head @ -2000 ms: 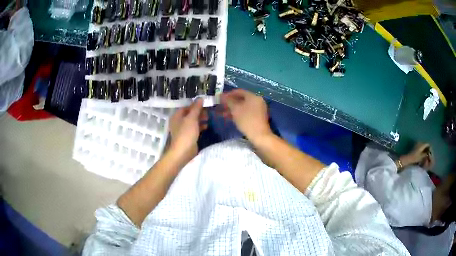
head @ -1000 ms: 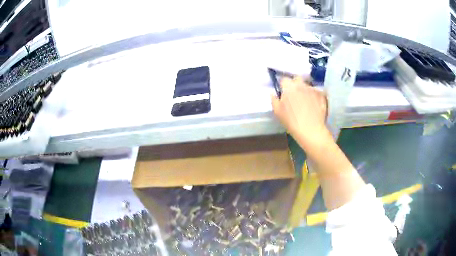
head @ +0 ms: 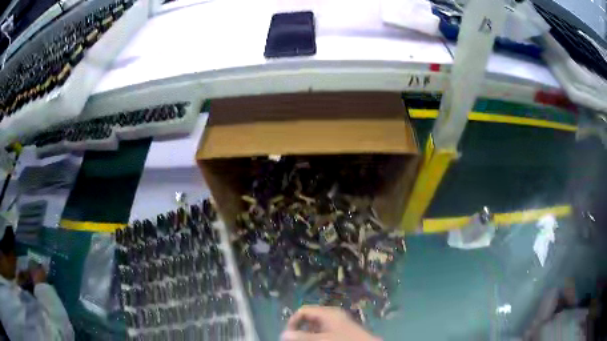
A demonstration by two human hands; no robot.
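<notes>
My right hand [head: 326,324] is at the bottom edge, cut off, blurred and with curled fingers; whether it holds anything cannot be told. Just beyond it, binder clips [head: 339,250] with cream strips lie heaped in and in front of an open cardboard box [head: 309,138]. A loaded white blister tray [head: 234,286] with several rows of dark upright clamped units lies left of the heap, cut off below. My left hand is not in view.
A smartphone [head: 291,33] lies on the white shelf [head: 219,43]. More loaded trays [head: 110,128] are at upper left. A yellow-footed post [head: 436,176] stands right of the box. A bottle [head: 484,214] is on a wipe [head: 471,234]. A person's sleeve [head: 40,313] shows lower left.
My right hand has moved from the shelf, where it held a dark pen, down to the bottom edge. The view has tilted down, showing more of the bench. My left hand, seen earlier at the tray edge, is gone.
</notes>
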